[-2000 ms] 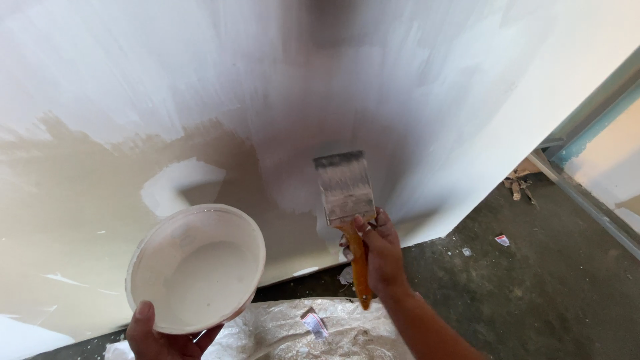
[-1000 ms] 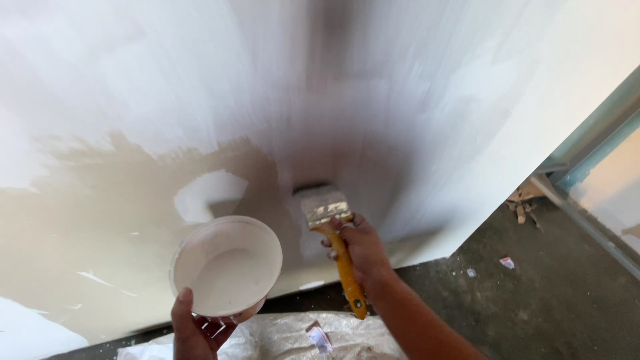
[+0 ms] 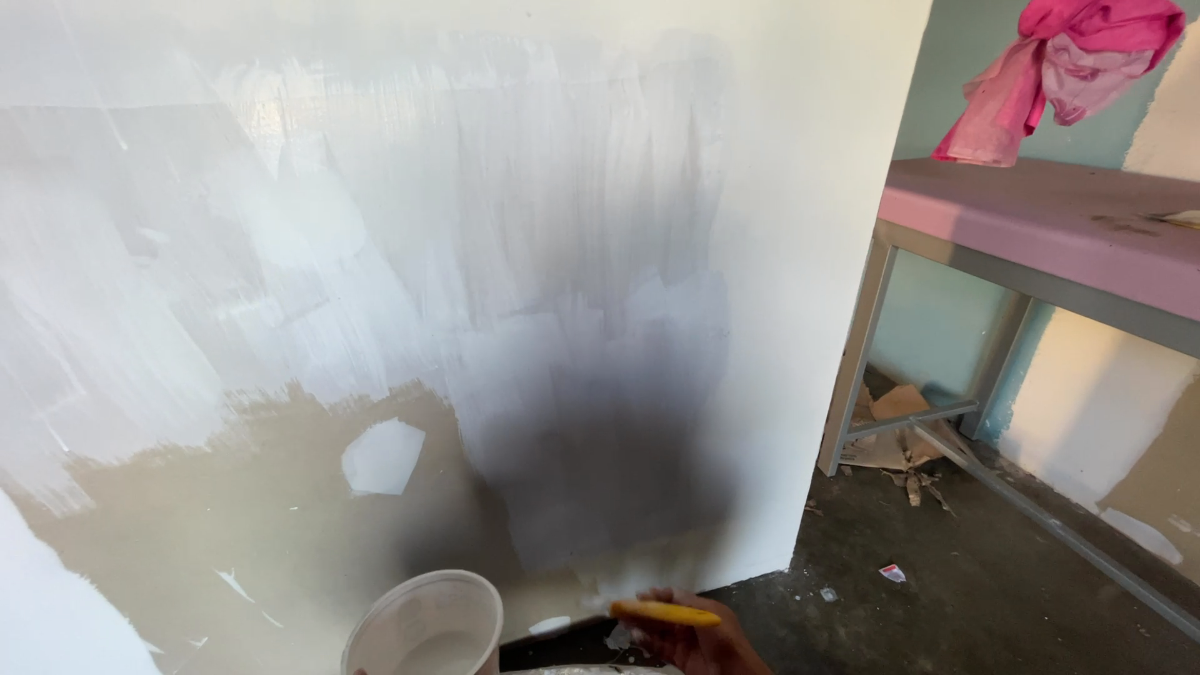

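Note:
Low in the view, my right hand [image 3: 689, 637] grips the yellow handle of a paintbrush [image 3: 666, 614] close to the foot of the wall; the bristles cannot be made out. A white plastic tub [image 3: 427, 623] holding whitish paint stands out at the bottom edge, left of the brush. Of my left hand [image 3: 359, 671] only a trace of a fingertip shows at the tub's rim; the rest is out of view. Before me the wall [image 3: 581, 328] carries streaky white paint above a bare tan-grey area, with a dark shadow over its lower middle.
At the right stands a metal-framed table with a pink top [image 3: 1041, 202], and a pink cloth [image 3: 1078, 56] hangs above it. Cardboard scraps [image 3: 900, 431] lie beneath. Small litter [image 3: 892, 573] dots the dark floor [image 3: 844, 619] beside the wall's corner. Plastic sheeting [image 3: 600, 670] shows at the bottom.
The view has tilted up and now takes in the table and cloth. The brush, earlier seen with its handle pointing down, now shows its handle lying nearly level.

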